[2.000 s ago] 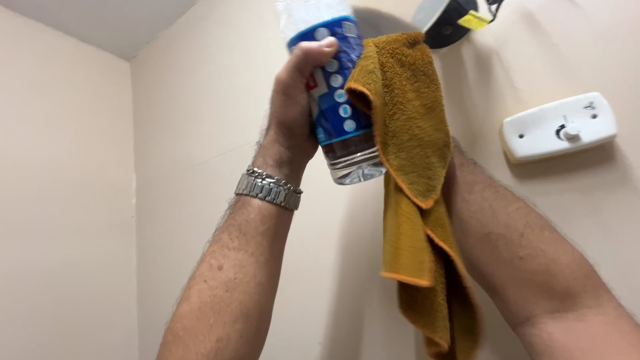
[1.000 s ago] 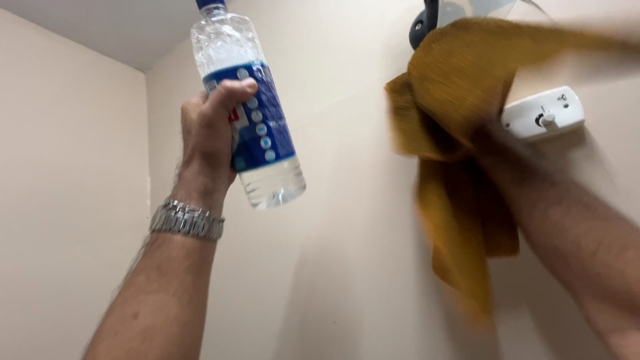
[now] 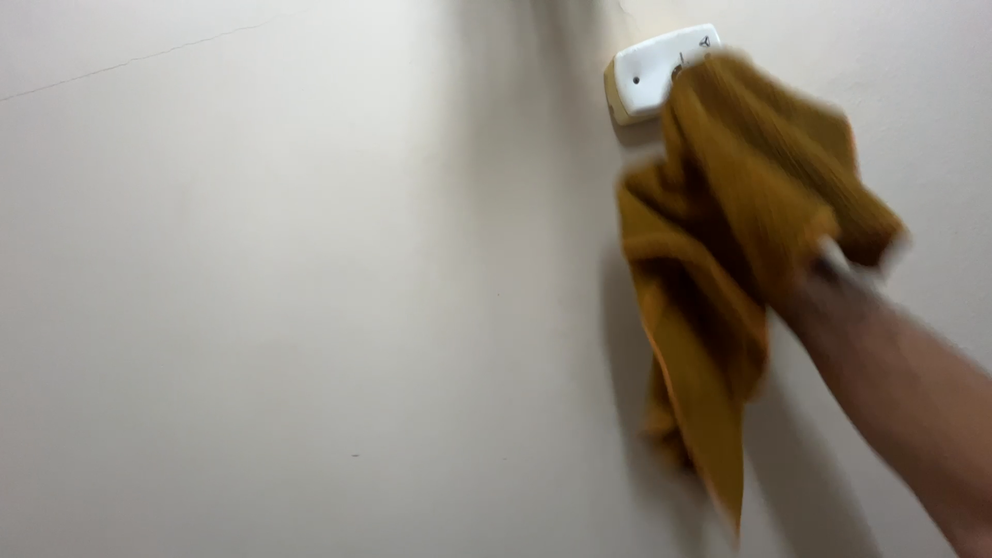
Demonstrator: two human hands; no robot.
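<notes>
A mustard-brown cloth with orange edging covers my right hand, so its fingers are hidden. The top of the cloth overlaps the right part of a white wall-mounted control box and hides most of its knob. Whether the cloth presses on the box cannot be told. Long folds of cloth hang below the hand, blurred by motion. The bare forearm comes in from the lower right. My left hand is out of view, and so is the bottle.
A pale wall fills the background, with a thin crack at the upper left. Soft shadows fall on it beside and below the cloth.
The cloth in my right hand has come over the control box from the black object above it. My left hand and the clear bottle have left the view, which has shifted right and down.
</notes>
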